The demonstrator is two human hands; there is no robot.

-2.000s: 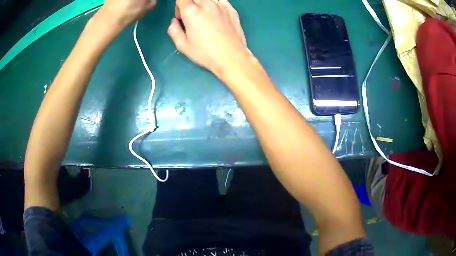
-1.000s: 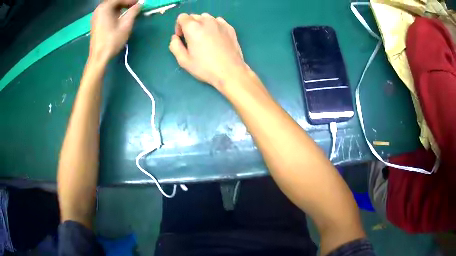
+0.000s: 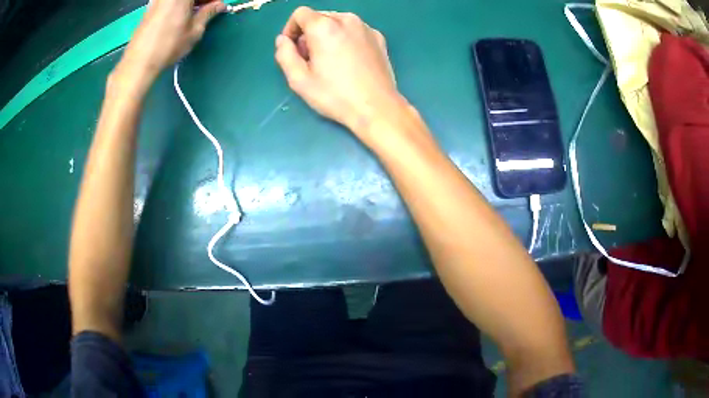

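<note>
A thin white cord runs from my left hand down the dark-green bench, bends in a small curve and hangs over the front edge. My left hand is at the top left, partly cut off by the frame's top, with the cord's upper part at its fingers. A small pale piece lies or is held just right of its fingertips; I cannot tell which. My right hand is at the top middle with its fingers curled; whether something small is inside is hidden.
A black smartphone lies right of my right hand with a white charging cable in its lower end. Further right are a flat white strap, crumpled yellow material and a person's red sleeve. A blue stool stands below left.
Since a second ago, my left hand has moved slightly up and left with the cord. My right hand stays curled and sits slightly further right. The phone also appears shifted right with the view.
</note>
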